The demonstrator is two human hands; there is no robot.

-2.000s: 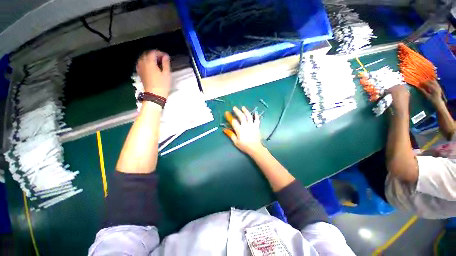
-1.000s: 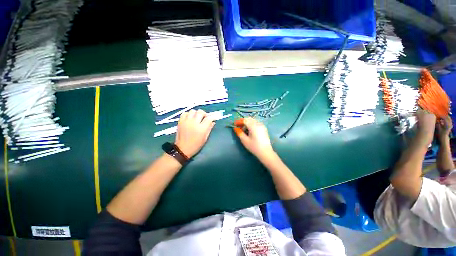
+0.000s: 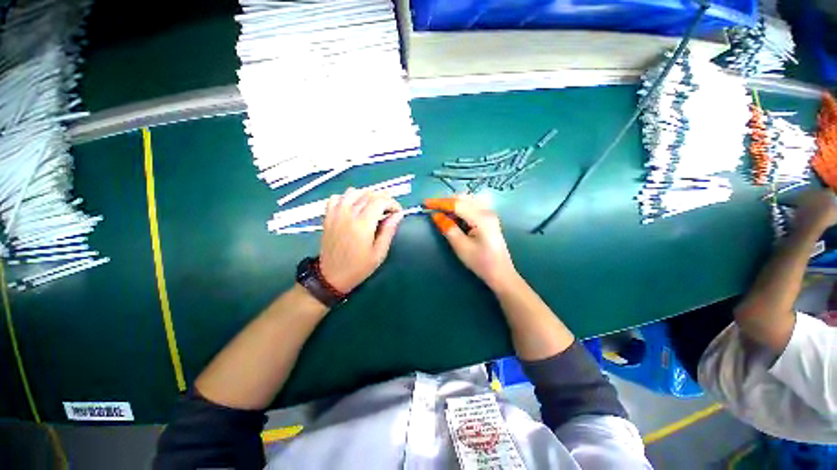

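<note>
My left hand pinches a white tube near its right end. My right hand, with orange finger cots on thumb and forefinger, meets that tube end; any grey sleeve between its fingertips is too small to tell. A small heap of grey sleeves lies just above my right hand. A large pile of plain white tubes lies across the rail beyond my left hand. A few loose white tubes lie beside my left hand.
Sleeved white tubes lie in piles at left and right. A long grey cord hangs from the blue bin onto the green bench. A neighbouring worker's arm is at right, near orange tubes.
My left hand has come from the pile beyond the rail down to the bench front and now holds a tube. My right hand has moved to the tube's end. The view has shifted.
</note>
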